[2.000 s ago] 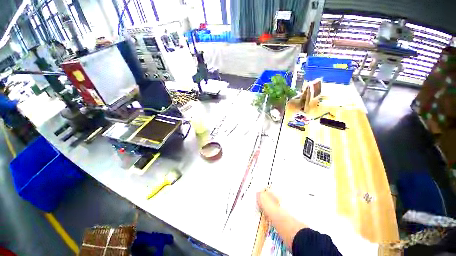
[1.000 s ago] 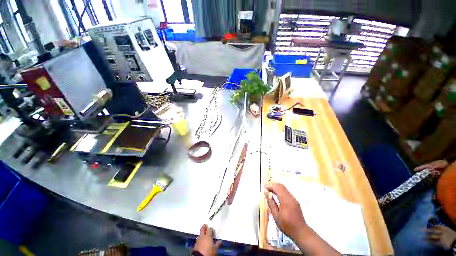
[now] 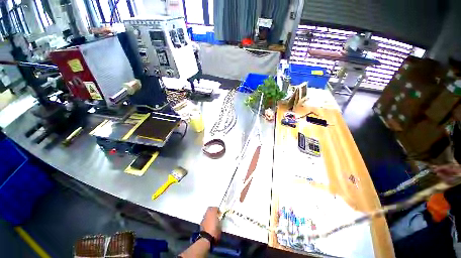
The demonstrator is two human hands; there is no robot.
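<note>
A long, narrow, patterned chain or strap (image 3: 354,222) stretches from my left hand over the wooden desk and up to the right edge, where it is blurred. My left hand (image 3: 211,222), with a dark band on the wrist, is closed on its near end at the grey table's front edge. My right hand is not in view. Thin pale and brown strips (image 3: 251,169) lie lengthwise on the grey table (image 3: 197,174). White paper with coloured marks (image 3: 303,229) lies under the chain.
A coworker's hand (image 3: 447,173) shows blurred at the right edge. A yellow brush (image 3: 169,182), coiled brown belt (image 3: 214,149) and dark press (image 3: 141,128) are on the grey table. A calculator (image 3: 309,144), phone (image 3: 317,120) and scissors (image 3: 289,119) lie on the desk. Cartons (image 3: 412,101) stand right.
My right hand has left the picture. My left hand has moved up onto the table edge and now holds the chain end. The chain now spans the desk, and coloured marks on the paper are uncovered.
</note>
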